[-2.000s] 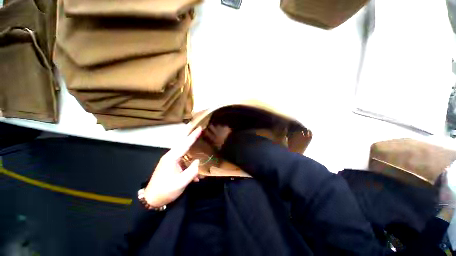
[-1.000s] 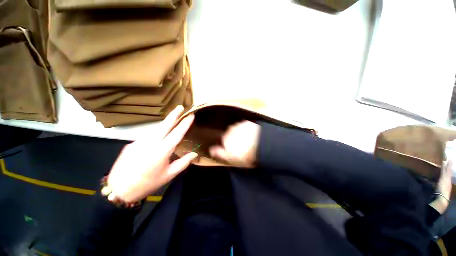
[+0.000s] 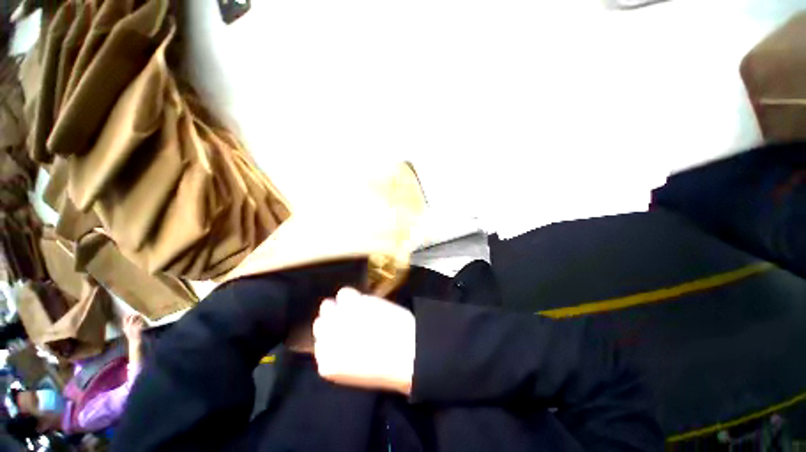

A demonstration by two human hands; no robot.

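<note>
A tan-brown bag body lies at the white table's near edge against my dark-clothed front, its pale side washed out by glare. My right hand is curled, knuckles up, just below the bag's near edge; whether its fingers grip anything is hidden. My left sleeve reaches in from the lower left. Only a small strip of skin, apparently my left hand, shows beside the right hand; the rest is hidden. The bag's inside is not visible.
Overlapping brown bags lie at the left. Another brown bag is at the right edge, near a dark sleeve. A small dark object lies at the top. A person in purple is at lower left.
The view has swung and tilted. My right hand has come out of the bag mouth to its near edge. My left hand, earlier spread on the rim, is now mostly hidden.
</note>
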